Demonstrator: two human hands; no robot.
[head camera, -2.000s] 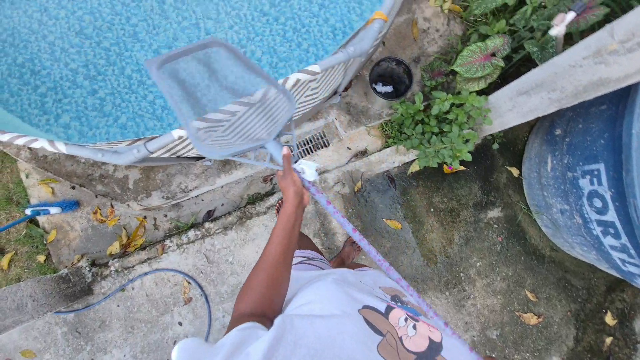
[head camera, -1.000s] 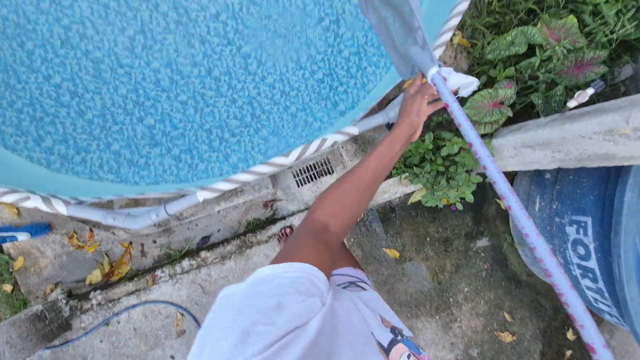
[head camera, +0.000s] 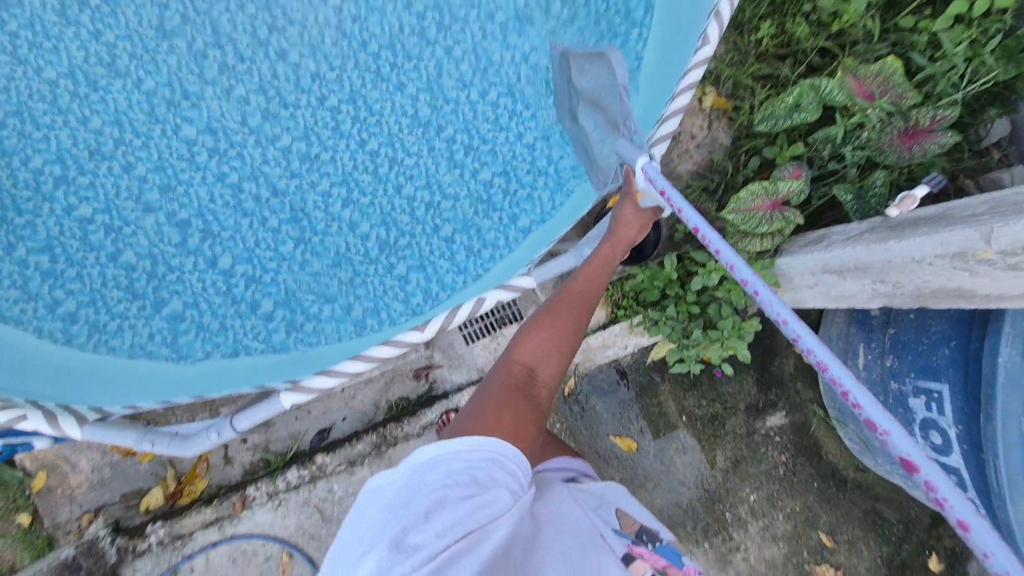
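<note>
My left hand (head camera: 634, 214) is at the neck of a pool skimmer net, closed about the lower end of its pole, beside a white piece (head camera: 654, 192) that looks like cloth or plastic. Its pale mesh head (head camera: 596, 108) hangs over the pool water (head camera: 320, 176), just inside the rim; whether it touches the water is unclear. From there the light purple pole with pink spots (head camera: 768, 300) slants down to the lower right, out of view. My right hand is not in view.
The pool's striped rim (head camera: 480, 302) and grey frame tube (head camera: 192, 436) curve past a floor drain (head camera: 490, 322). A black pot (head camera: 644, 244), leafy plants (head camera: 704, 308), a concrete ledge (head camera: 904, 252) and a large blue tank (head camera: 904, 392) are on the right. A hose (head camera: 240, 540) lies at lower left.
The net head has moved from above the rim and pavement to over the water inside the rim. My left arm now reaches farther out. The view has shifted too.
</note>
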